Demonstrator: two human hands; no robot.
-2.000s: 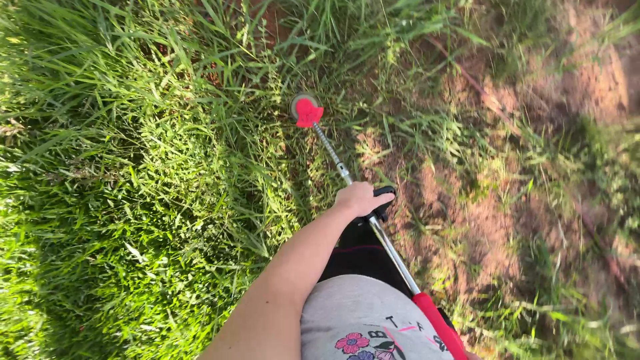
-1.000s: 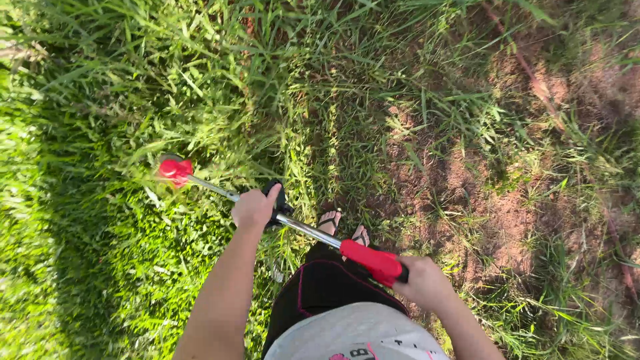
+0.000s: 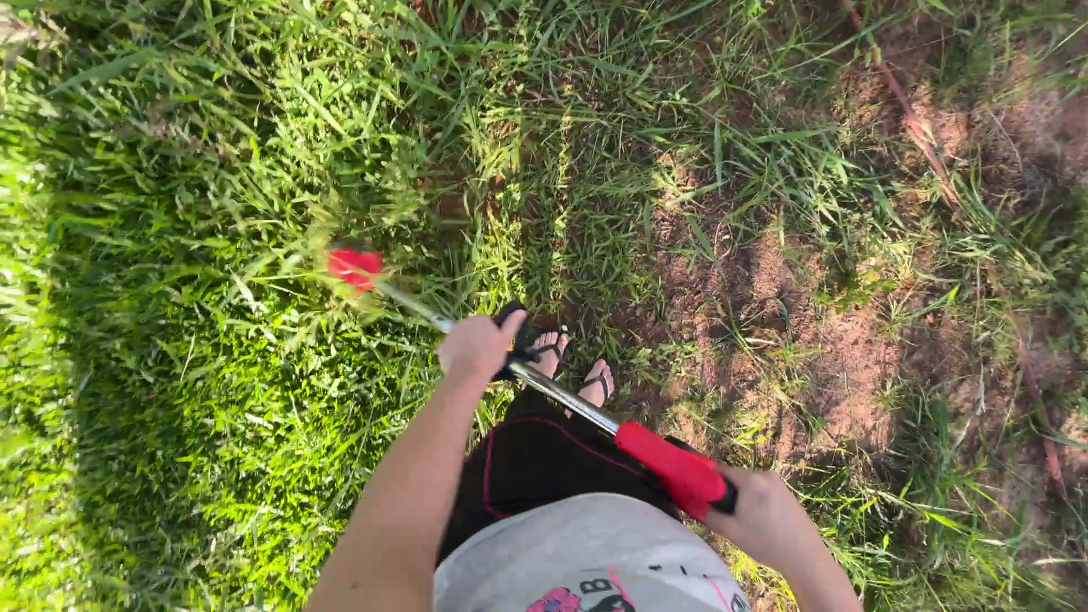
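A string trimmer with a metal shaft slants across my body over the grass. My left hand is closed around its black auxiliary handle, partway along the shaft. My right hand holds the black rear end of the red main grip. The red trimmer head is at the far left end of the shaft, blurred, over tall green grass. Whether its line is spinning cannot be told. The right fingers are partly hidden behind the grip.
My feet in black flip-flops stand just beyond the shaft, on short grass. Patchy reddish soil lies to the right. A long reddish strand runs over the ground at the upper right. Denser grass covers the left side.
The trimmer head swung from upper middle to the left, then back somewhat to the right. My right hand, out of sight two seconds ago, shows on the rear grip. Both feet have come into view.
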